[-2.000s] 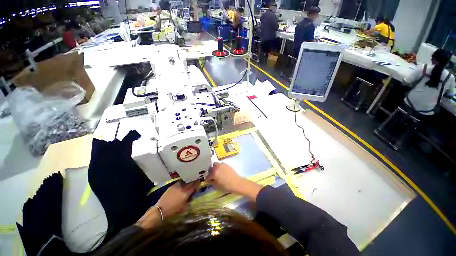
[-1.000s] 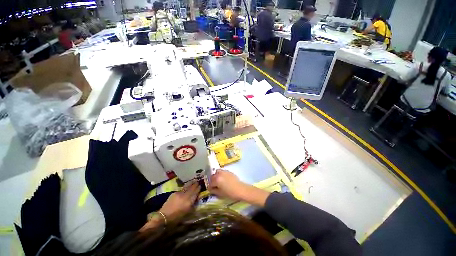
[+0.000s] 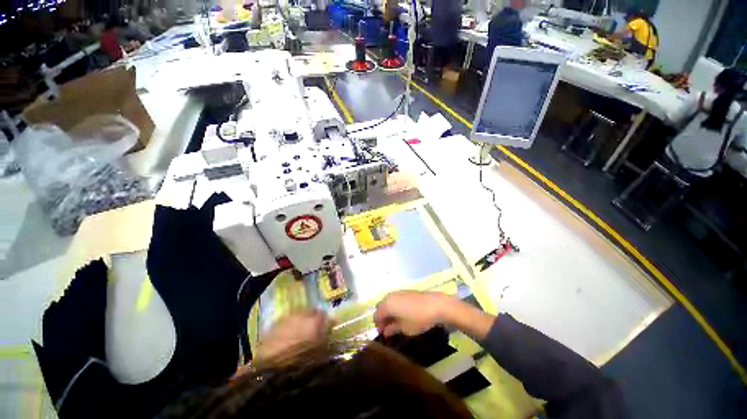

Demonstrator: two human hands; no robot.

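Note:
The white sewing machine head (image 3: pixel 299 225) with a red logo stands in front of me. Its presser foot area (image 3: pixel 332 282) is uncovered. My left hand (image 3: pixel 296 334) is blurred below it, partly hidden by my hair; its grip cannot be made out. My right hand (image 3: pixel 414 313) is right of it, fingertips pinched at the edge of a black fabric piece (image 3: pixel 427 348). Another small black piece (image 3: pixel 469 381) lies below right. A large stack of black cut pieces (image 3: pixel 192 286) lies left of the machine, with a second black stack (image 3: pixel 74 327) at far left.
A yellow block (image 3: pixel 373 233) and grey-blue plate (image 3: pixel 416 239) are right of the head. Red-handled snips (image 3: pixel 497 254) lie further right, below a screen (image 3: pixel 516 96) on a stand. A clear bag (image 3: pixel 82 176) and cardboard box (image 3: pixel 102 102) are at left. People sit and stand behind.
Both hands have moved from the needle area towards me, the right hand also rightwards. The presser foot area and black pieces by the right hand have come into view. The camera view has shifted slightly.

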